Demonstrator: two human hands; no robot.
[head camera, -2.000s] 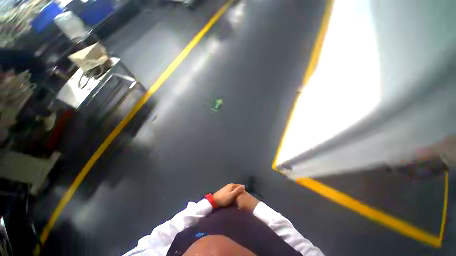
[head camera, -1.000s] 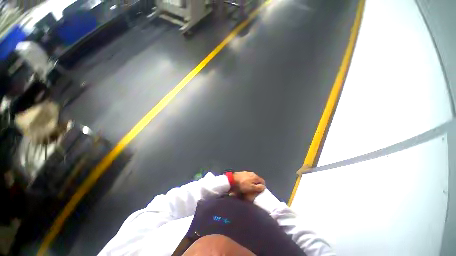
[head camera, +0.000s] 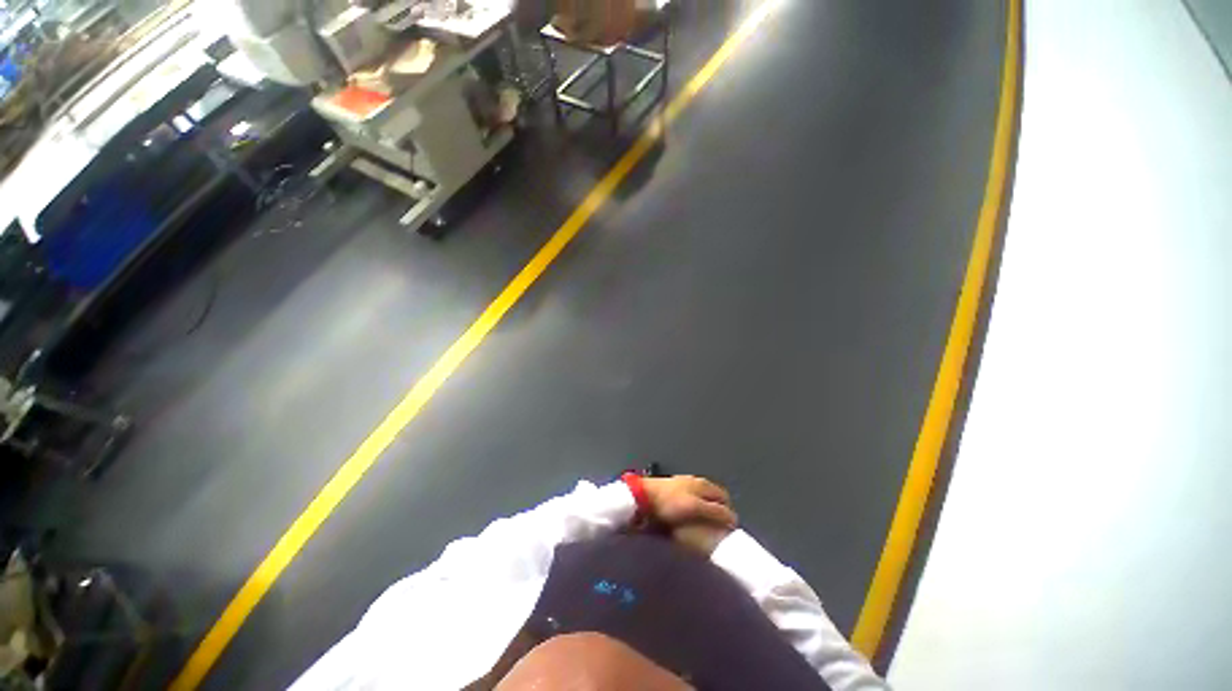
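No work item is in my hands. My left hand (head camera: 686, 501), with a red wristband (head camera: 636, 498) at its wrist, lies over my right hand (head camera: 703, 536) in front of my waist. The two hands touch, and no thing shows between them. The right hand is mostly covered, so its fingers cannot be made out. I wear a dark apron (head camera: 649, 614) with a small blue mark over white sleeves.
A dark grey aisle floor (head camera: 676, 311) runs between a yellow line (head camera: 466, 344) and another beside a white wall (head camera: 1094, 405). A machine table (head camera: 439, 122) and a metal-framed stand (head camera: 608, 57) are at upper left. Blue panels (head camera: 101, 243) stand farther left.
The view has moved forward along the aisle. The table with the beige bag has left the picture's left side, and the machine table and stand have come into view. My hands stay together.
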